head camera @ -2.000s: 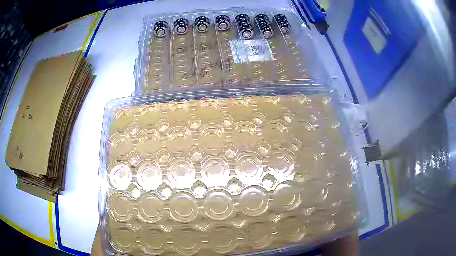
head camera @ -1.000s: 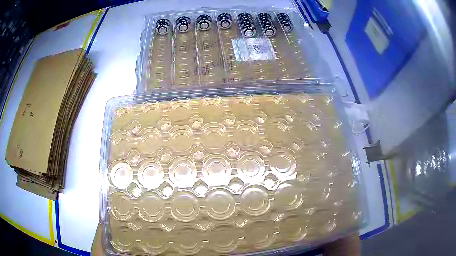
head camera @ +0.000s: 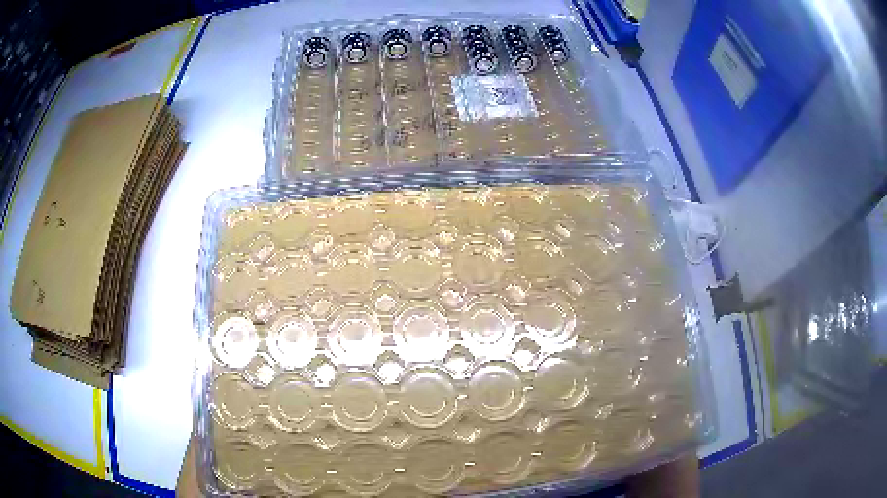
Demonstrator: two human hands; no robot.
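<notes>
A clear blister tray [head camera: 428, 263] with rows of empty round pockets lies nearest me, tan cardboard showing through it. My left hand [head camera: 190, 475] shows only as a sliver at the tray's lower left corner. My right hand [head camera: 663, 480] shows partly at the lower right edge. Both hands hold the tray by its near edge; most of the fingers are hidden below it. Behind it lies the slotted supply tray [head camera: 374, 117], with dark ring-shaped parts [head camera: 397, 43] at the far ends of its channels and a white label [head camera: 494, 96].
A stack of cardboard sheets [head camera: 88, 224] lies on the left of the white bench. On the right are a pale partition with a blue document holder [head camera: 749, 88], a white cable [head camera: 698, 231], a small dark clamp [head camera: 725, 299] and shiny clear trays [head camera: 827, 321] beyond.
</notes>
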